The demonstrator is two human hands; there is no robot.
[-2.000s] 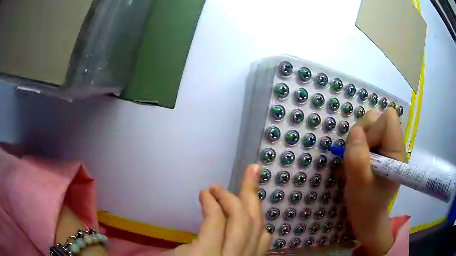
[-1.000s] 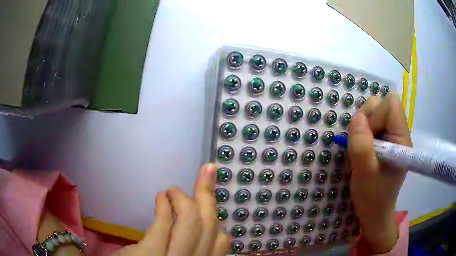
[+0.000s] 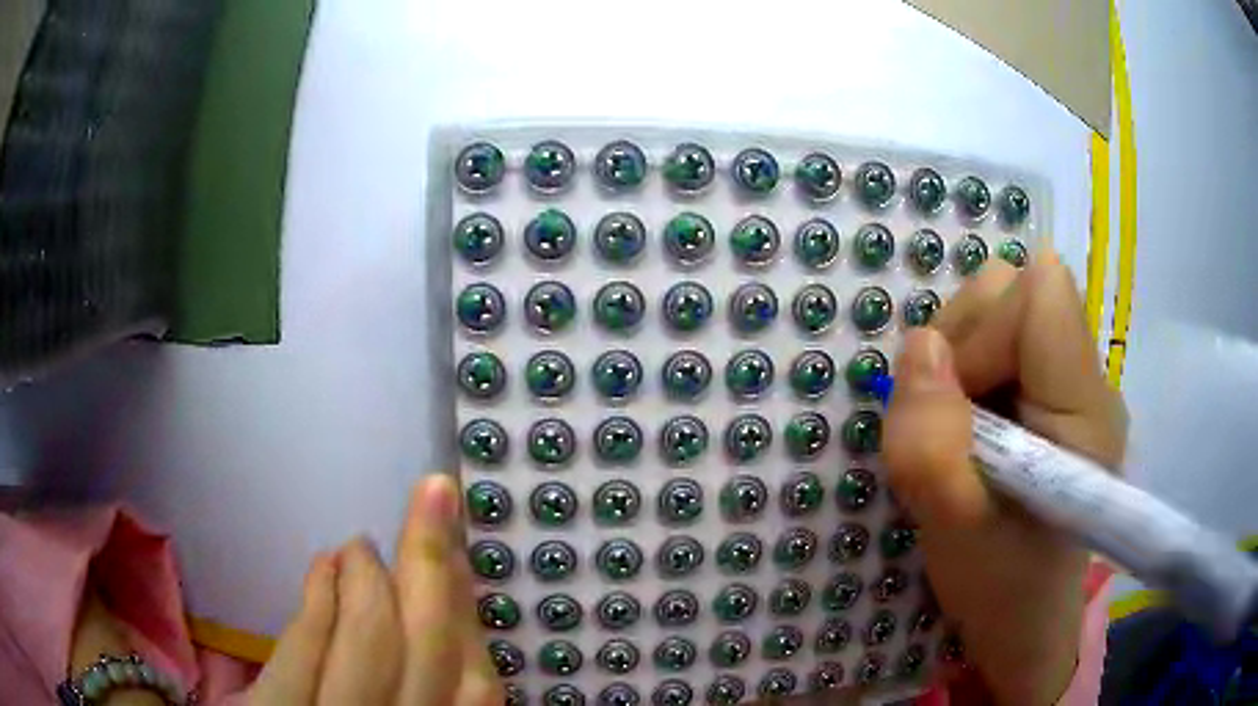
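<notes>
A clear component tray (image 3: 444, 331) lies on the white surface in front of me, with rows of round components (image 3: 620, 236) that have silvery rims and dark green centres. My right hand (image 3: 1000, 428) holds a white-barrelled paint marker (image 3: 1090, 497). Its blue tip is at a component in the fourth row from the top, right of the middle. Whether it touches cannot be told. My right hand hides the tray's right part. My left hand (image 3: 400, 614) rests with a fingertip at the tray's left edge and holds nothing else; it is cut off by the bottom edge.
A grey translucent stacked tray bundle (image 3: 97, 179) stands at the upper left beside a green mat (image 3: 237, 207). A tan cardboard sheet (image 3: 1042, 48) lies at the upper right. Yellow tape (image 3: 1120, 179) runs down the right side, and more shows at the bottom left.
The tray, bundle and cardboard appear further left as the view has shifted. The marker tip has moved from one component to others along the same row. Both hands keep their hold.
</notes>
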